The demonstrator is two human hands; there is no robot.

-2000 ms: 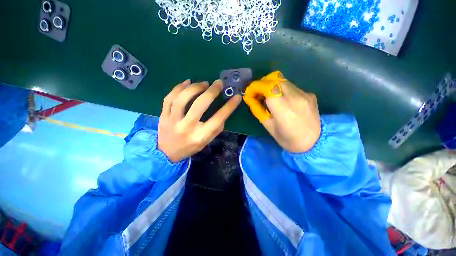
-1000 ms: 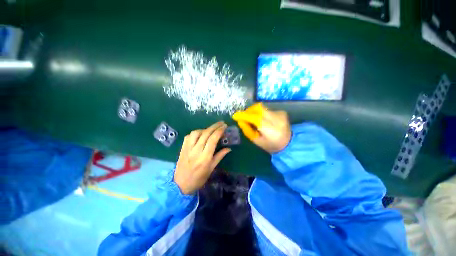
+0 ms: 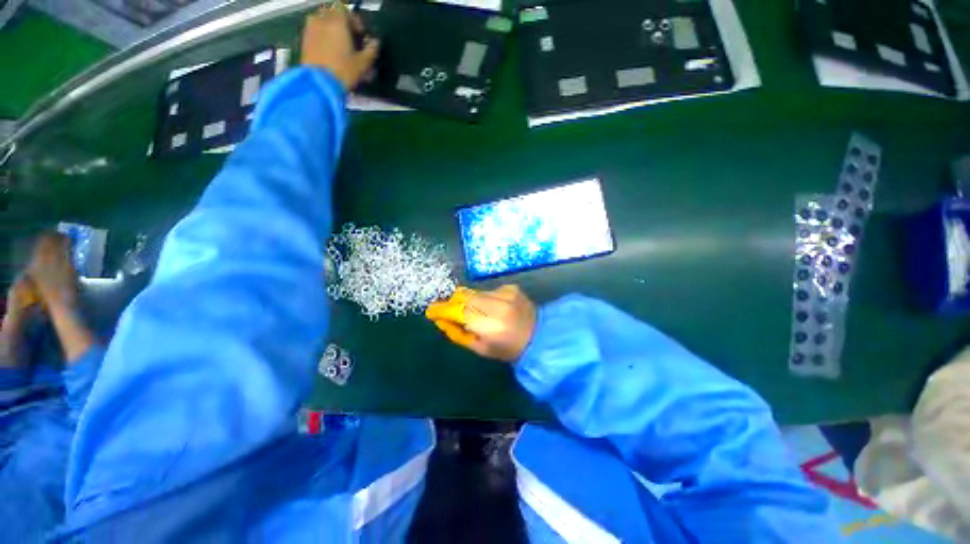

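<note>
My left hand (image 3: 338, 48) is stretched to the far side, at the left edge of a black flat panel (image 3: 468, 32). Its fingertips are partly cut off by the top edge, so its grip is unclear. My right hand (image 3: 489, 319), with orange finger cots, has its fingertips together at the right edge of a heap of thin white rings (image 3: 388, 274). Whether it pinches a ring cannot be seen. One grey lens plate (image 3: 335, 363) with ring-lined openings lies beside my left sleeve. A dark-edged tray (image 3: 537, 228) holds small blue pieces behind my right hand.
More black panels on white sheets lie along the far side, one at far left (image 3: 213, 101), one at centre (image 3: 619, 53), one at far right (image 3: 883, 43). A perforated strip (image 3: 821, 287) and a blue object (image 3: 936, 255) lie right. Another person's hands (image 3: 48, 287) are at left.
My left hand has left the lens plate in front of me and reached forward to the black panels. That plate no longer shows there. My right hand stays beside the ring heap. The camera view has shifted.
</note>
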